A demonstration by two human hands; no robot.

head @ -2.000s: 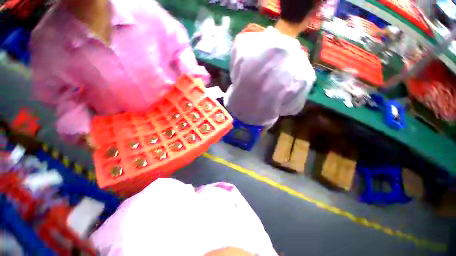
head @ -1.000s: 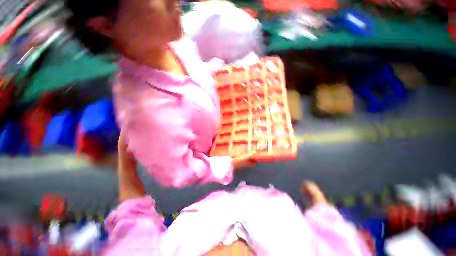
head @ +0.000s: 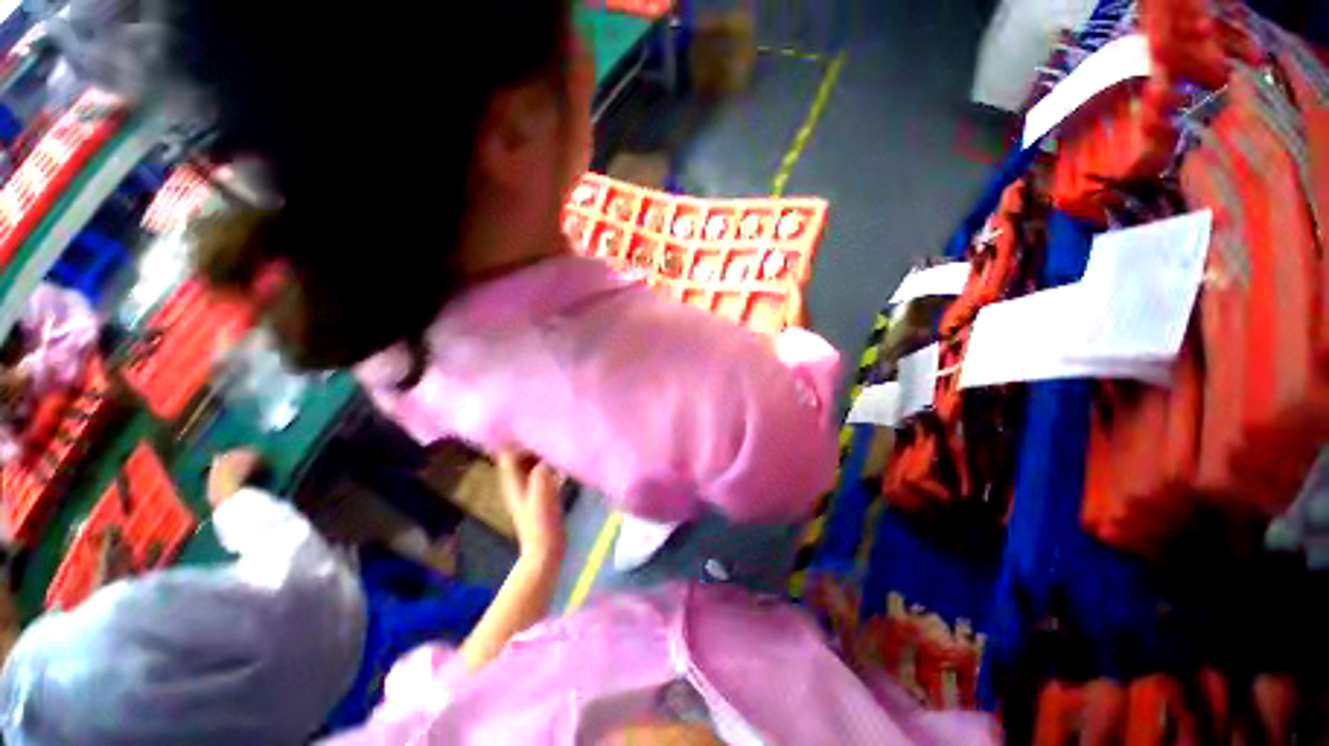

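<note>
My left hand (head: 534,503) reaches forward from a pink sleeve at the lower centre-left, fingers up against or just beside another person's pink smock (head: 627,386). The fingers look spread and I see nothing held in them. My right hand is out of view. The other person is directly in front of me, head turned away. An orange-red compartment tray (head: 741,245) shows beyond that person's shoulder, with round metallic parts in its pockets. The person's body hides its near side and the hands on it.
Blue racks (head: 1042,481) at the right hold orange-red tray stacks (head: 1256,277) with white papers (head: 1086,313) sticking out. A seated person in a pale smock (head: 190,641) is at the lower left by a green bench (head: 299,437) with trays. A yellow line (head: 810,128) crosses the grey floor.
The view has swung, bringing the racks close on the right. The person with the tray has turned away. My left hand has come up near that person's smock; my right hand has left view.
</note>
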